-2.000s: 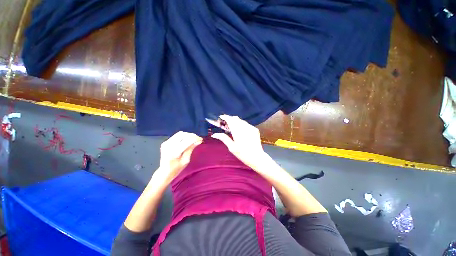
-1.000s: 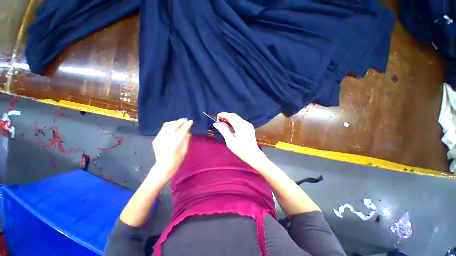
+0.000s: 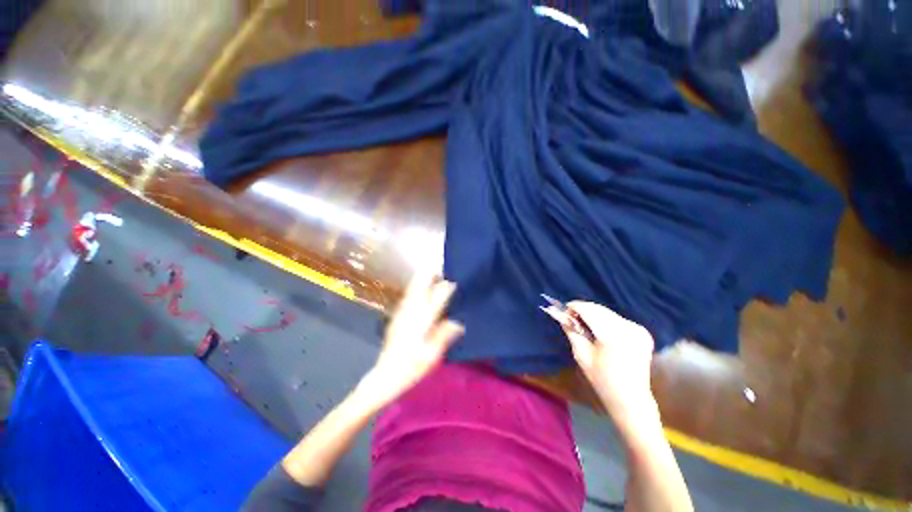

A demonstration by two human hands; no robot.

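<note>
The navy garments [image 3: 640,200] lie gathered on the brown table, with their wide lower edges spread towards me. A white tie [image 3: 562,20] shows round the bunched top. One navy panel hangs down to my magenta apron. My left hand [image 3: 418,325] is at the left edge of this panel, fingers apart, blurred; no thread can be made out in it. My right hand [image 3: 612,352] holds the small silver snips [image 3: 568,318], points up and left, above the cloth near its lower edge.
The shiny brown table [image 3: 330,200] has yellow tape [image 3: 290,262] along its near edge. A blue plastic bin [image 3: 170,430] stands at lower left. Red thread scraps [image 3: 172,290] lie on the grey floor. Another navy pile [image 3: 880,130] is at the far right.
The view has swung left and up, so more of the bundle and its tie show. My left hand has opened and moved out to the panel's left edge. My right hand has moved away from the apron.
</note>
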